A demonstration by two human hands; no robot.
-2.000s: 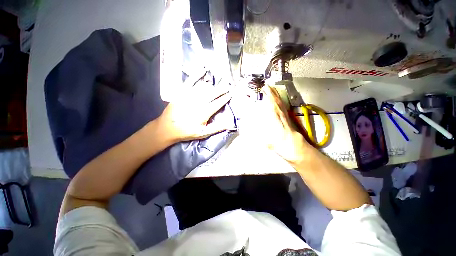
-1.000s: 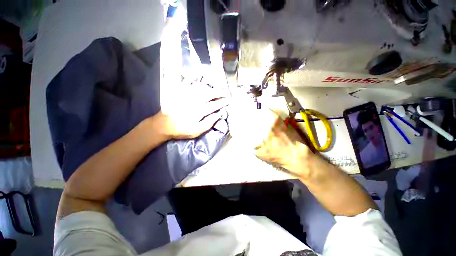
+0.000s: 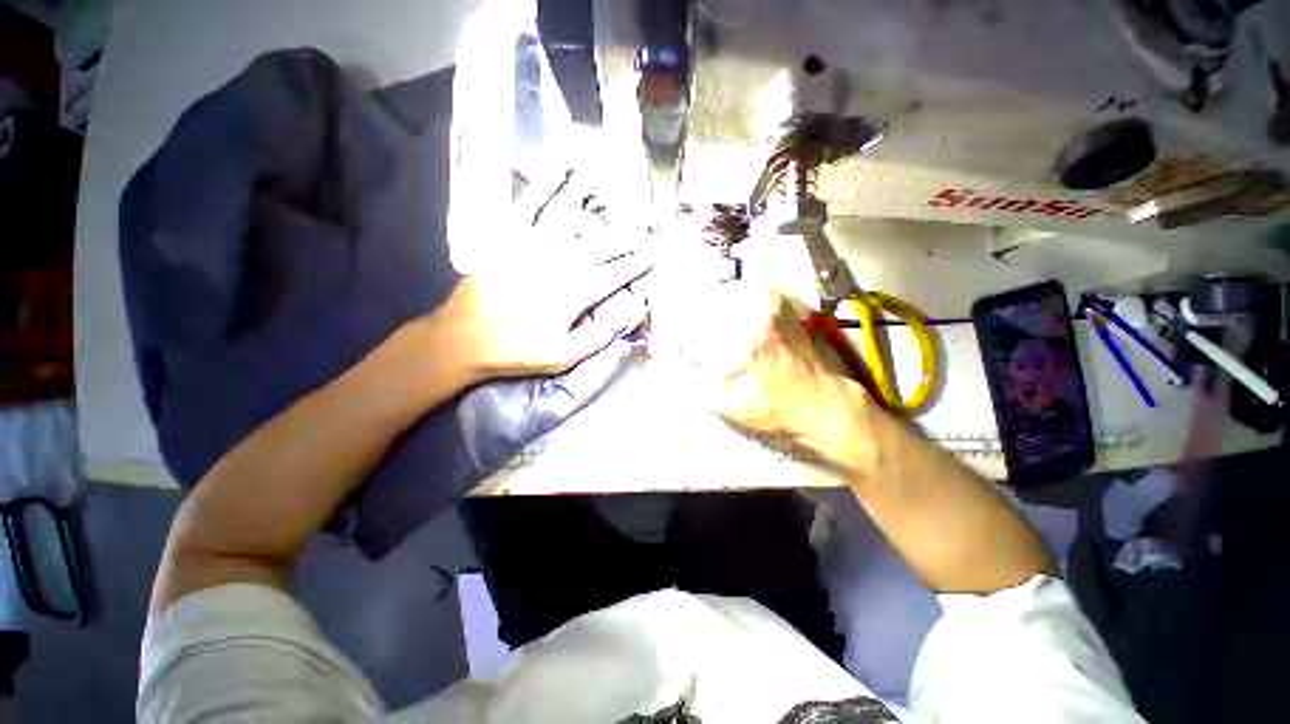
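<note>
A dark blue-grey garment point(image 3: 283, 269) lies heaped on the white table, left of the sewing machine's needle area. My left hand point(image 3: 545, 304) lies flat on the garment with its fingers a little apart, washed out by glare. My right hand point(image 3: 778, 375) is just right of the garment edge, in front of the presser foot point(image 3: 729, 234), with its fingers bent and partly lost in glare. Whether it pinches anything is not clear. The garment edge between my hands is hidden by the glare.
The off-white machine head point(image 3: 948, 127) spans the top right. Scissors with a yellow and a red loop point(image 3: 927, 361) lie beside my right hand. A lit smartphone point(image 3: 1037, 382) lies further right, then blue pens point(image 3: 1125, 357) and a white marker point(image 3: 1234, 365). The table's front edge point(image 3: 637, 491) runs below my hands.
My right hand has moved back from the presser foot since the first frame, and its fingers have bent. My left hand stays on the garment. The garment's lower part has shifted slightly.
</note>
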